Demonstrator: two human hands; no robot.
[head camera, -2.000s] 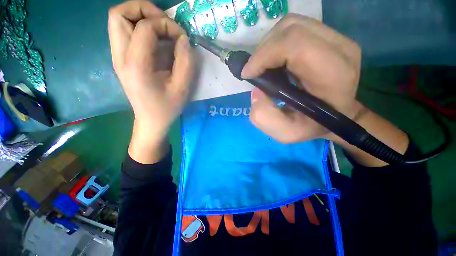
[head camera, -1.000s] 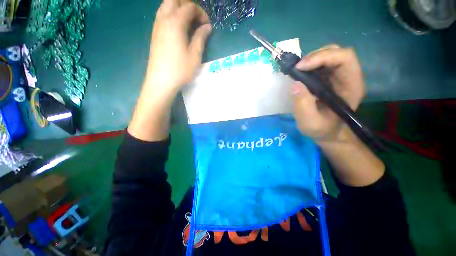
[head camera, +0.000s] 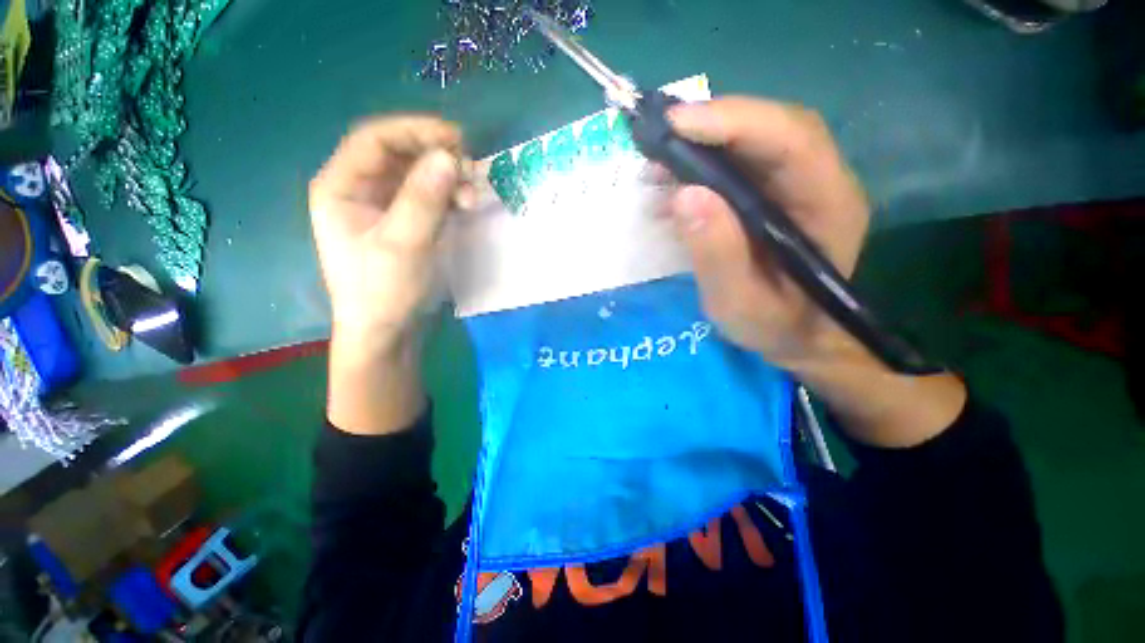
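A green PCB panel strip (head camera: 559, 157) lies along the far edge of the white work block (head camera: 565, 251). My right hand (head camera: 779, 214) holds the black soldering iron (head camera: 766, 232), its metal tip pointing up and left, raised above the strip's right part. My left hand (head camera: 389, 214) is at the block's left edge, thumb and fingertips pinched together. Whether a small component is between them is too blurred to tell. A loose dark, glittery pile of components (head camera: 496, 38) lies beyond the block.
A tangled green heap of PCB panels (head camera: 132, 113) lies at left. Nearby are a dark phone-like object (head camera: 148, 312) and a yellowish ring (head camera: 101, 302). A blue apron (head camera: 628, 427) spans from bench edge to lap. Boxes and a light-blue stool (head camera: 214, 565) stand lower left.
My left hand went up toward the component pile, then came back down beside the strip. The iron first touched near the strip's left end, then lifted away and now points toward the pile.
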